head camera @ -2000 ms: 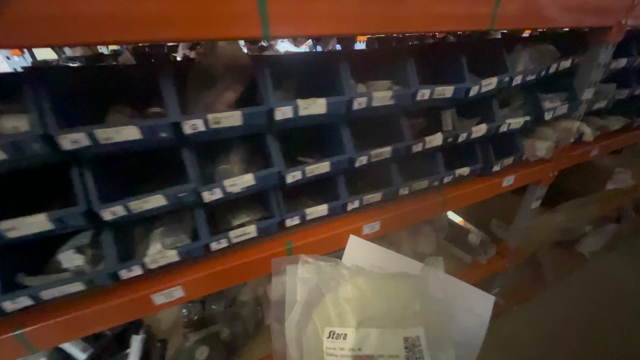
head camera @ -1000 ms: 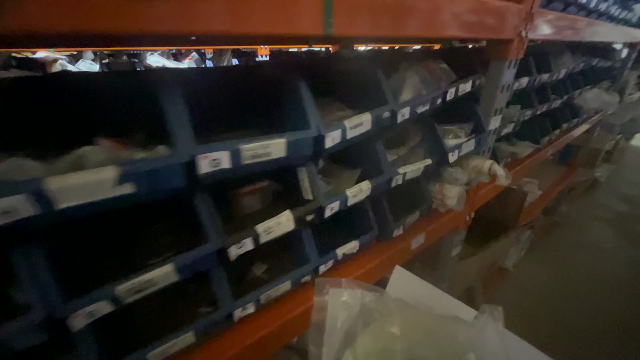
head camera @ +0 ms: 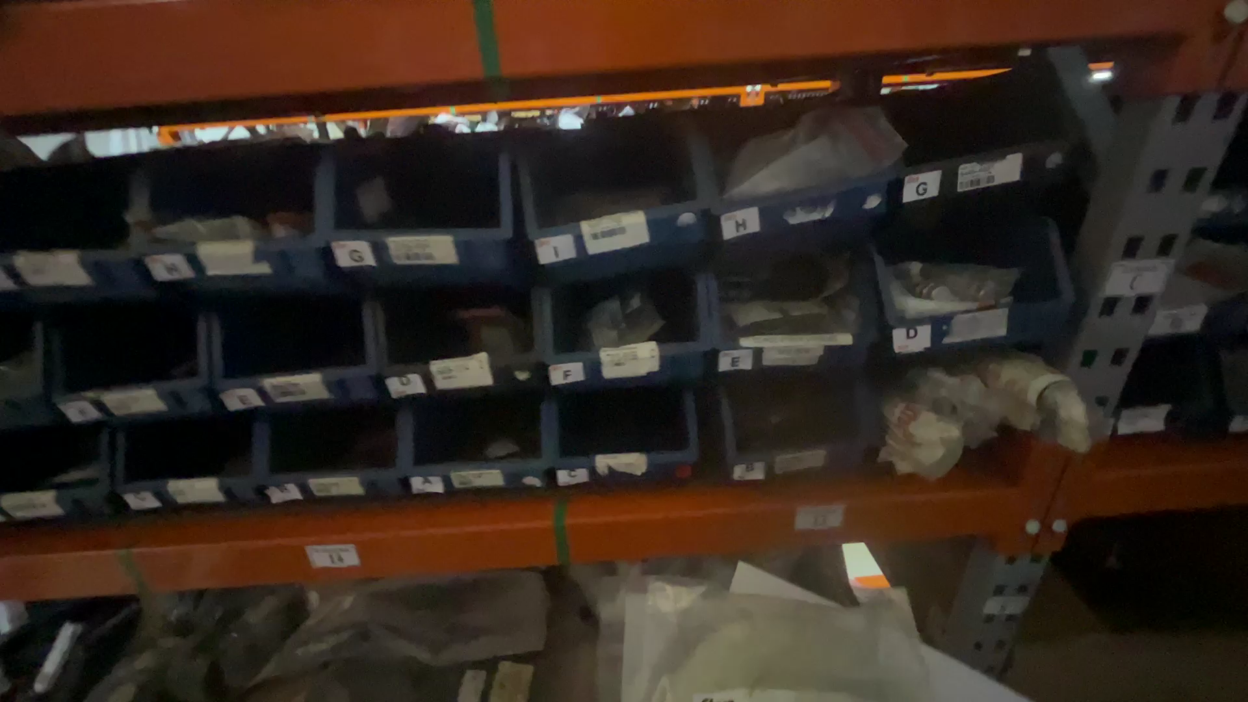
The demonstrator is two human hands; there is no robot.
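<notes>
Neither of my hands shows in the head view. A clear plastic bag with pale contents [head camera: 780,643] rises from the bottom edge, right of centre, with a white sheet [head camera: 960,678] behind it; whatever holds them is out of frame. Beyond them, blue plastic bins with white labels stand in three rows on a rack shelf. One bin at the right [head camera: 975,283] contains bagged items, and a bin in the top row [head camera: 814,175] has a clear bag bulging from it. The insides of many bins are too dark to make out.
An orange shelf beam [head camera: 682,526] runs under the bins, another orange beam [head camera: 682,39] above. A perforated grey upright [head camera: 1131,263] stands right. Wrapped parts [head camera: 985,409] rest beside the lowest bins, overhanging the beam. Large plastic-wrapped items [head camera: 429,624] lie on the level below.
The view has swung a good deal and now faces the bins more squarely. The plastic bag and white sheet remain at the bottom of the view.
</notes>
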